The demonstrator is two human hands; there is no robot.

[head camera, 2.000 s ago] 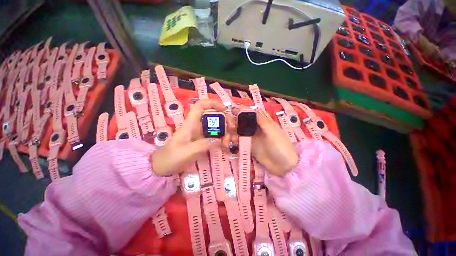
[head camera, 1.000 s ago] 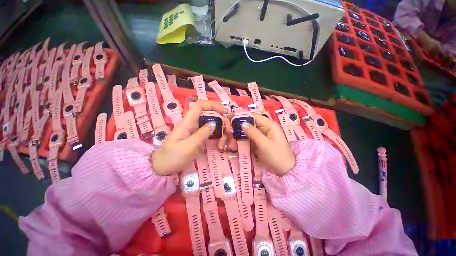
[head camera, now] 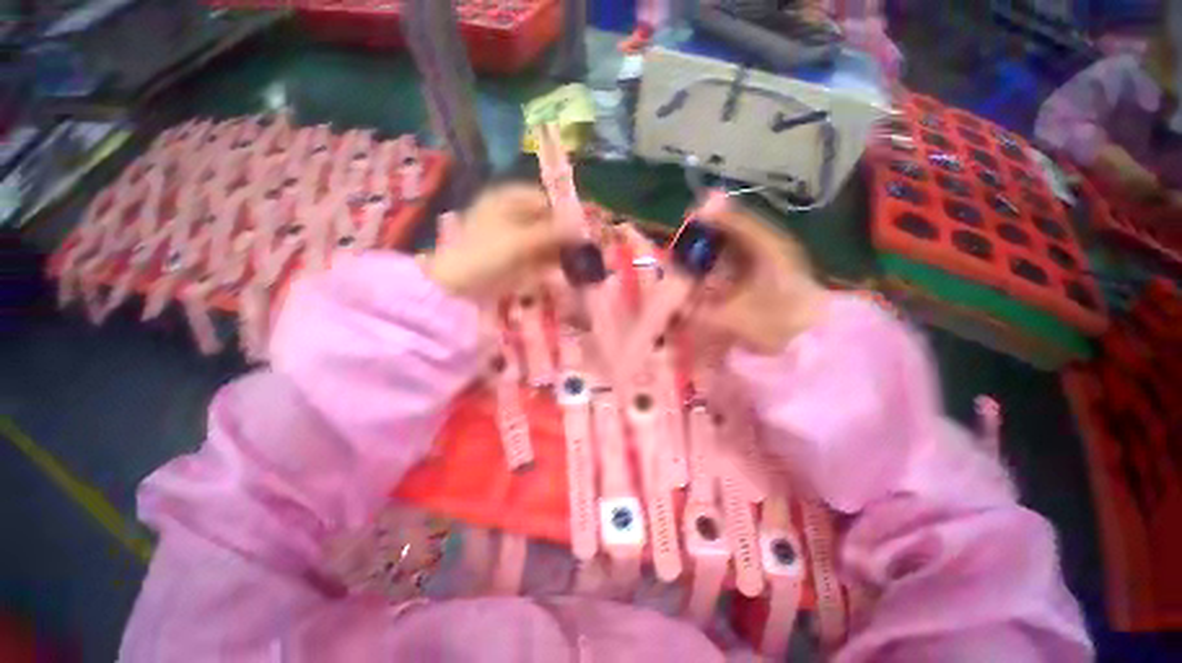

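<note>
My left hand (head camera: pixel 499 240) holds a smartwatch (head camera: pixel 583 263) by its case, its dark screen showing and one pink band sticking up. My right hand (head camera: pixel 765 279) holds another smartwatch (head camera: pixel 701 246) with a dark, slightly bluish screen; its band seems to hang down, blurred. Both are raised above the red tray (head camera: pixel 499 453). Pink watches lie face down on the tray, their round sensor windows (head camera: pixel 621 519) showing. The frame is blurred and my fingertips are hard to make out.
A second tray of pink watches (head camera: pixel 246 214) is at the left. Behind are a yellow note (head camera: pixel 560 117) and a white box with black antennas (head camera: pixel 739 123). Stacked red trays (head camera: pixel 972 194) stand at the right, and another person's pink sleeve (head camera: pixel 1102 110) shows beyond.
The view has shifted, showing more of the left tray and the lap. Both hands have lifted and spread apart with their watches, which are now tilted. The thumbs no longer press on the screens.
</note>
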